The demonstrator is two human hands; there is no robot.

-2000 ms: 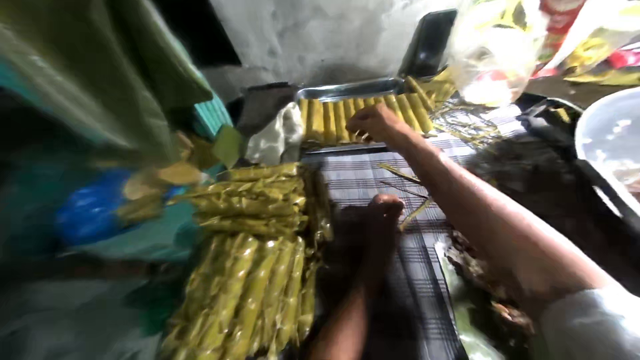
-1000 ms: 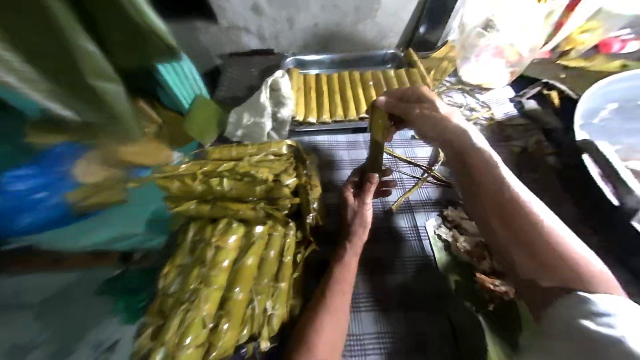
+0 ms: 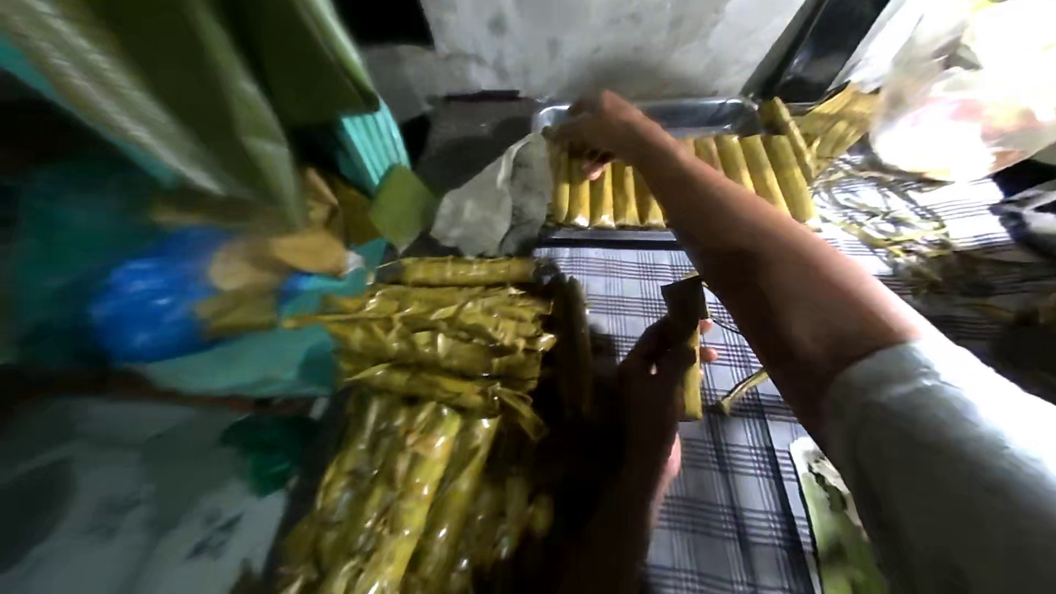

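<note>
My left hand [image 3: 660, 359] is closed round a leaf-wrapped roll [image 3: 691, 388], held upright over the checked cloth [image 3: 726, 495]. My right hand [image 3: 598, 132] reaches over the left end of a metal tray [image 3: 709, 115] holding a row of leaf-wrapped rolls [image 3: 627, 194]; its fingers are at the rolls, and whether they grip one cannot be told. Left of my left hand lies a large stack of tied leaf-wrapped bundles [image 3: 445, 346], some crosswise and some lengthwise. A leaf strip [image 3: 742, 390] lies on the cloth by my left hand.
A pale crumpled cloth or bag [image 3: 487, 202] lies left of the tray. Large green leaves [image 3: 247, 99] hang at upper left, above a blue plastic bag [image 3: 157, 289]. Shredded strips [image 3: 891, 214] and a clear plastic bag [image 3: 957, 124] are at right. A green leaf [image 3: 833, 511] lies at lower right.
My right hand has left the roll that both hands were at and has moved away and left to the tray. My left hand still holds a roll.
</note>
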